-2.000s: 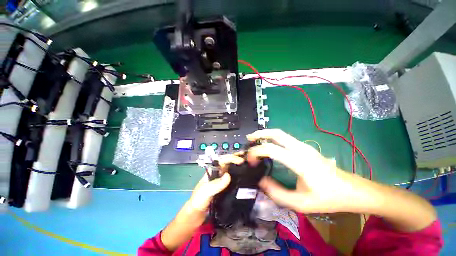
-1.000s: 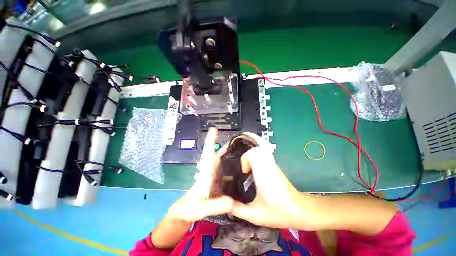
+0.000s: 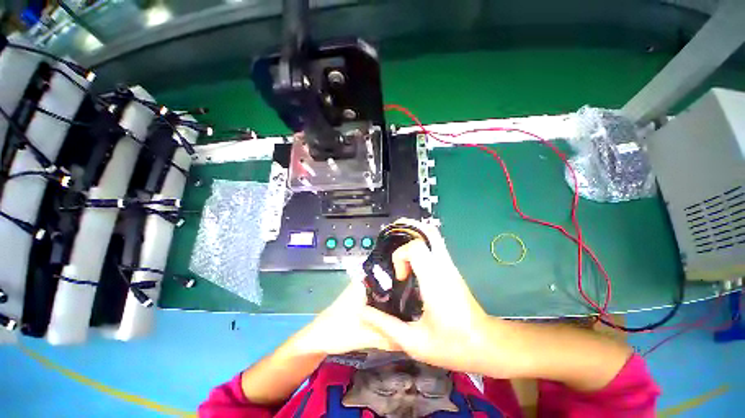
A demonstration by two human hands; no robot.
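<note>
A black power adapter with a small white label point(image 3: 381, 277) is held in front of my body at the bench's front edge, with a dark lead looped at its top. My left hand point(image 3: 359, 320) grips it from the left and below. My right hand point(image 3: 445, 306) grips it from the right, fingers over its top. The black test fixture point(image 3: 314, 224) lies just beyond, with round green buttons and a lit display point(image 3: 301, 239). The toggle clamp point(image 3: 318, 106) stands over the clear pressure plate point(image 3: 335, 163). Parts of the adapter are hidden by my fingers.
A flat bubble bag point(image 3: 227, 237) lies left of the fixture. White foam trays point(image 3: 78, 282) with black cabled units stand far left. A yellow rubber band point(image 3: 508, 249), red wires point(image 3: 523, 214), a bagged unit point(image 3: 614, 155) and a cream metal box point(image 3: 709, 188) are at right.
The adapter has turned more upright and compact between both hands, with its lead now looped at the top. My right hand has moved down and left, uncovering the rubber band.
</note>
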